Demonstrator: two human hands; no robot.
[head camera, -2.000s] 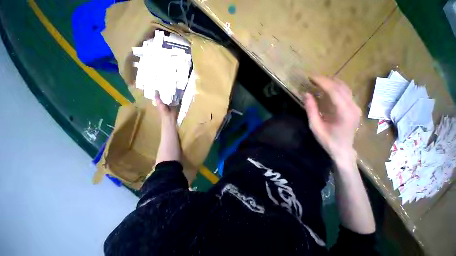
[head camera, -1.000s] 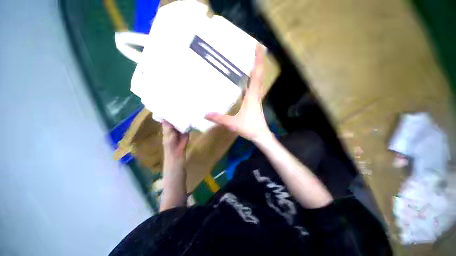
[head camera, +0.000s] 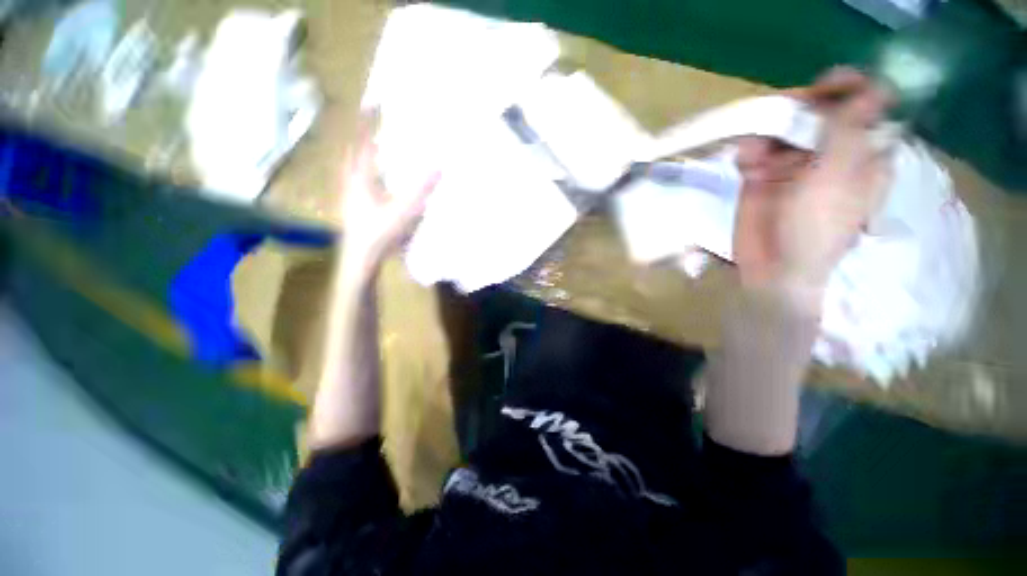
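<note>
A stack of white flat boxes (head camera: 479, 146) with dark bands is over the brown cardboard-covered bench (head camera: 619, 276), its right part spread out. My left hand (head camera: 377, 203) is at its left edge, thumb over the front. My right hand (head camera: 805, 197), blurred, grips the end of a white strip (head camera: 721, 122) that runs back to the stack. White leaflets (head camera: 681, 214) lie between the stack and a heap of small white cards (head camera: 918, 264), partly hidden behind my right hand.
Another white stack (head camera: 242, 101) and smaller blurred white items (head camera: 130, 68) lie on the bench at the left. A brown carton (head camera: 411, 383) is below the stack, beside a blue object (head camera: 208, 298). Green surface (head camera: 687, 51) runs beyond the bench.
The stack has come up out of the brown carton and over to the bench. My right hand has left the stack's side and moved right, now holding the white strip. The view has turned.
</note>
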